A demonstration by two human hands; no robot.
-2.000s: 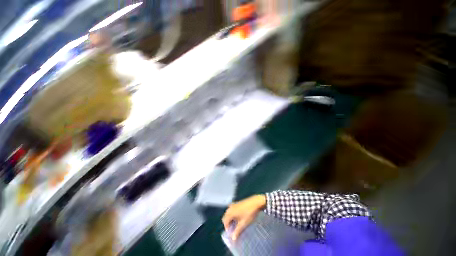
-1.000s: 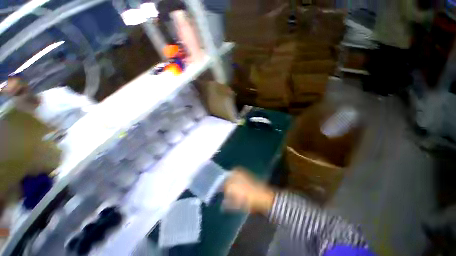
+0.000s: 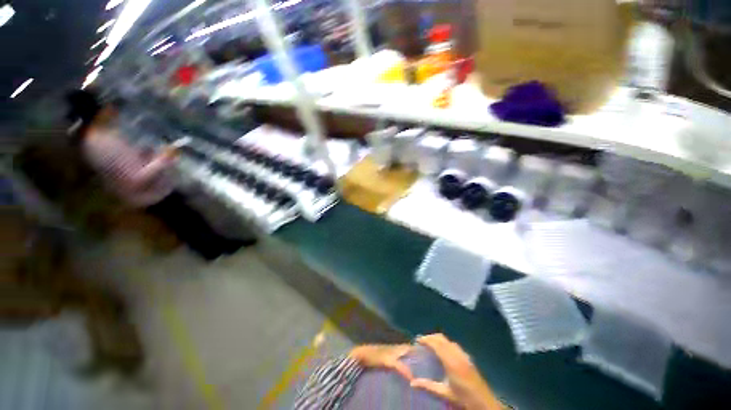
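Observation:
My left hand (image 3: pixel 382 357), with a checked sleeve, is at the bottom edge, around a blurred pale grey item (image 3: pixel 426 365). My right hand (image 3: pixel 458 375) has thumb and fingers curved around its other side. What the item is cannot be told. Three ribbed air-column bags lie flat at the bench's edge: one (image 3: pixel 454 272) at left, one (image 3: pixel 539 313) in the middle, one (image 3: pixel 629 352) at right. Another ribbed bag (image 3: pixel 559 243) lies on the white sheet. Three black-balled cameras (image 3: pixel 476 194) stand behind.
The green bench top (image 3: pixel 353 252) runs to the left, past a brown carton piece (image 3: pixel 375 184) and rows of black-balled cameras (image 3: pixel 252 176). A white upper shelf (image 3: pixel 449 114) holds a purple cloth (image 3: pixel 529 103) and a carton (image 3: pixel 553 48). A person (image 3: pixel 132 164) sits at far left; yellow lines (image 3: pixel 188 352) mark the floor.
The view has swung left along the bench, away from the open carton. One hand showed over the bench before; now both hands are together at the bottom around the grey item.

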